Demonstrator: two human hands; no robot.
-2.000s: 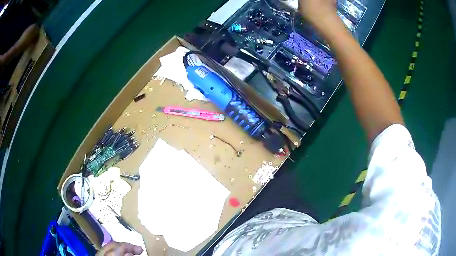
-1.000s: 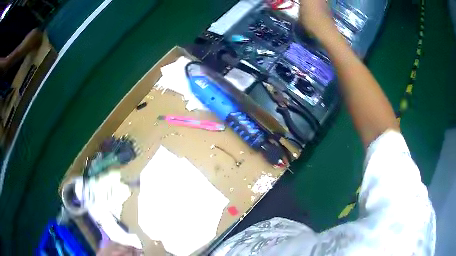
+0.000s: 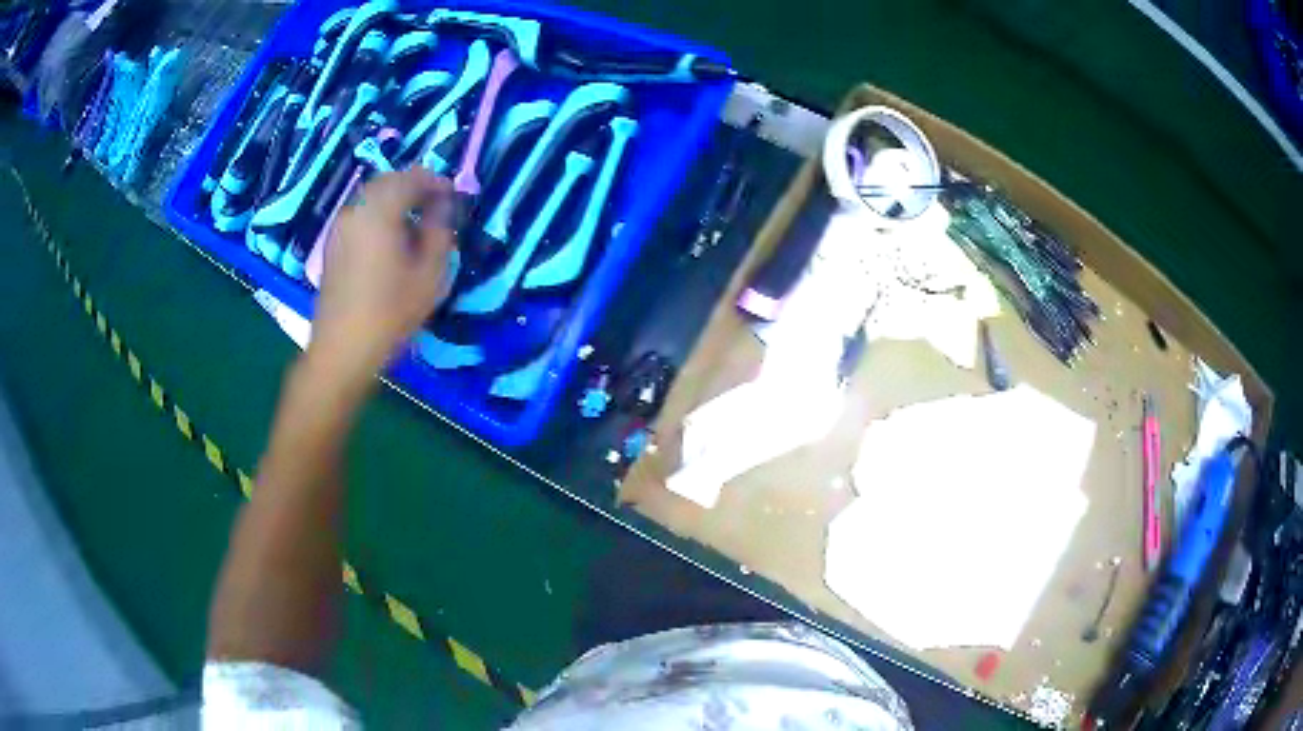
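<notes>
The blue bin (image 3: 529,417) stands at the upper left, full of curved teal casing halves (image 3: 560,229), with pink ones (image 3: 487,122) among them. My left hand (image 3: 386,257) reaches into the bin from below, its fingers bent down over the casings. The fingertips are blurred and partly hidden, and I cannot tell whether they hold a casing. My right hand is out of the picture.
The cardboard tray (image 3: 743,564) at the right holds white paper (image 3: 965,514), a tape roll (image 3: 833,160), circuit boards (image 3: 1007,243), a pink knife (image 3: 1152,479) and a blue electric screwdriver (image 3: 1200,536). Bagged teal parts (image 3: 132,107) lie beyond the bin.
The view has swung left from the parts box to the blue bin. My left hand has moved from beside the tray into the bin. My right hand and arm have left the picture.
</notes>
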